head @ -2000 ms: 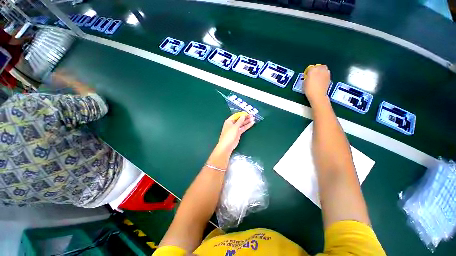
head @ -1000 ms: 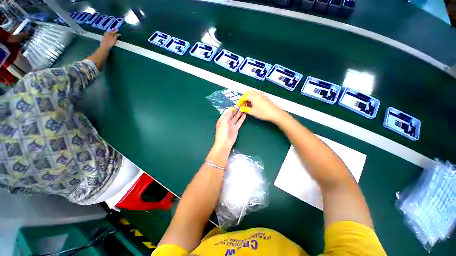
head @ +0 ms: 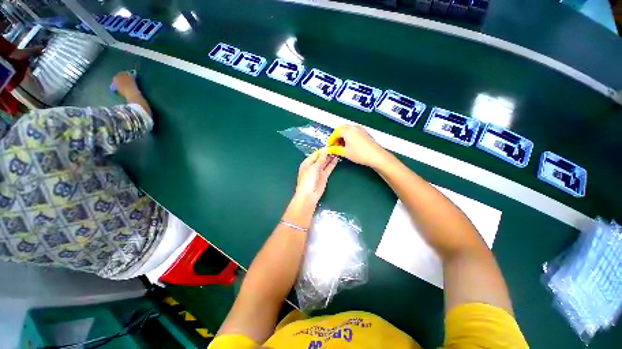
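Observation:
My left hand (head: 315, 176) pinches a small clear plastic bag (head: 305, 138) by its near edge, just short of the white edge strip. Pale pieces show faintly through the bag. My right hand (head: 354, 146), with yellow finger cots, meets the left fingertips at the bag's right side. Whether the right fingertips hold a piece is hidden. A row of flat units (head: 400, 108) with pale rims and dark blocky insides lies on the green conveyor belt (head: 382, 54) beyond the strip.
A crumpled pile of clear bags (head: 332, 259) lies before me. A white paper sheet (head: 402, 238) lies partly under my right forearm. A larger clear bag of parts (head: 590, 279) is at the right. Another person (head: 68, 184) sits at the left, beside a red stool (head: 201, 264).
My right hand came back from the belt to the bag and has stayed there. The units have shifted right along the belt. The other person's hand drew back from the belt.

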